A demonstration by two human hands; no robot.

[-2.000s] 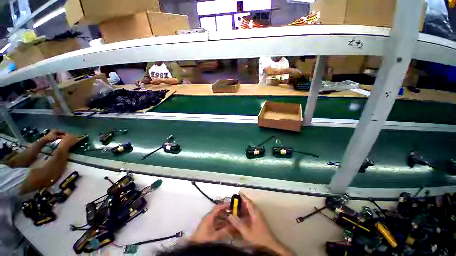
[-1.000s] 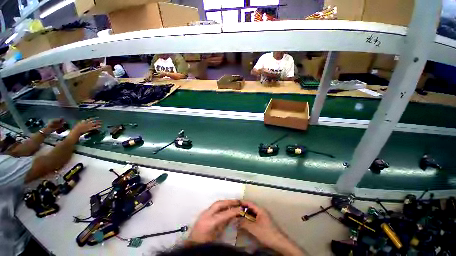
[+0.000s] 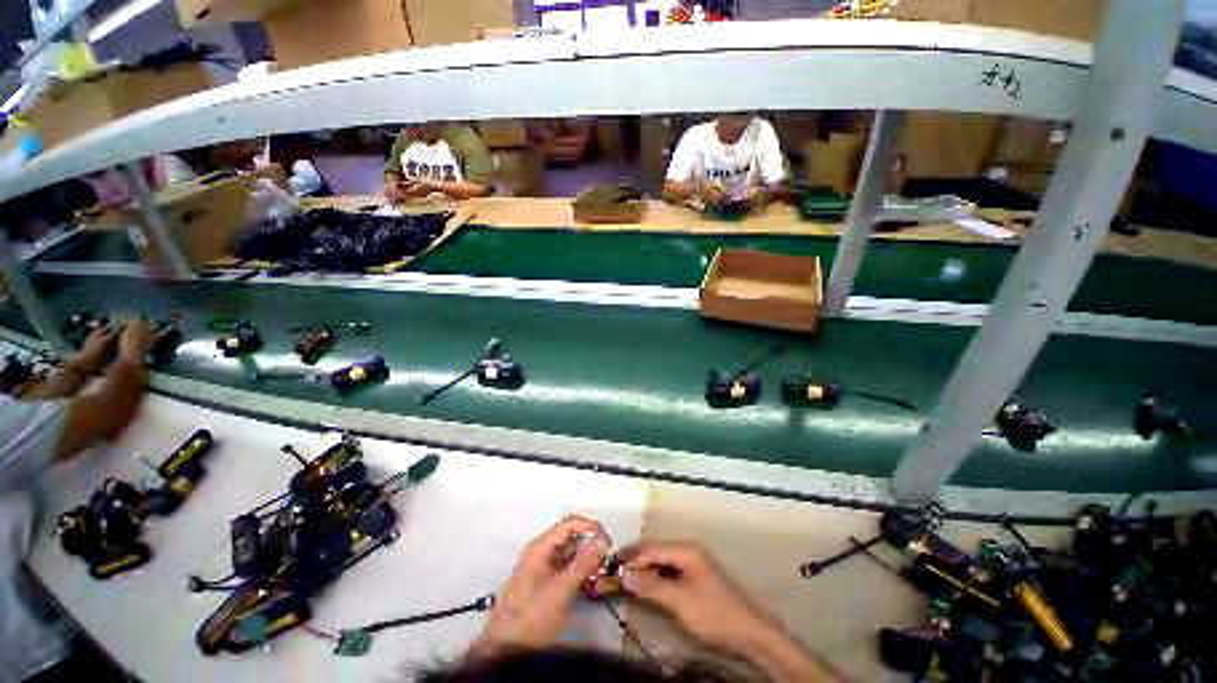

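My left hand (image 3: pixel 545 583) and my right hand (image 3: pixel 694 594) meet over the seam of the worktop, both bare. Between the fingertips is a small dark unit (image 3: pixel 605 583) with a yellowish part, mostly covered by the fingers. A thin black cable (image 3: pixel 634 632) trails from it toward me. The left fingers grip the unit's left side. The right fingertips pinch at its right side; which small part they hold cannot be told. A pile of wired units (image 3: pixel 314 534) lies left of my hands. A larger dense pile (image 3: pixel 1041 600) lies at the right.
Spaced units lie on the green conveyor belt (image 3: pixel 601 360) beyond the worktop. A slanted white post (image 3: pixel 1021 287) stands at the right, under a white shelf rail (image 3: pixel 747 83). An open cardboard tray (image 3: pixel 761 290) stands across the belt. Another person's arms (image 3: pixel 100 400) reach in at the left.
The unit was upright with its yellow side showing, then turned and lowered; its cable now trails toward me. Belt units have shifted right. The neighbour's arms moved off to the left.
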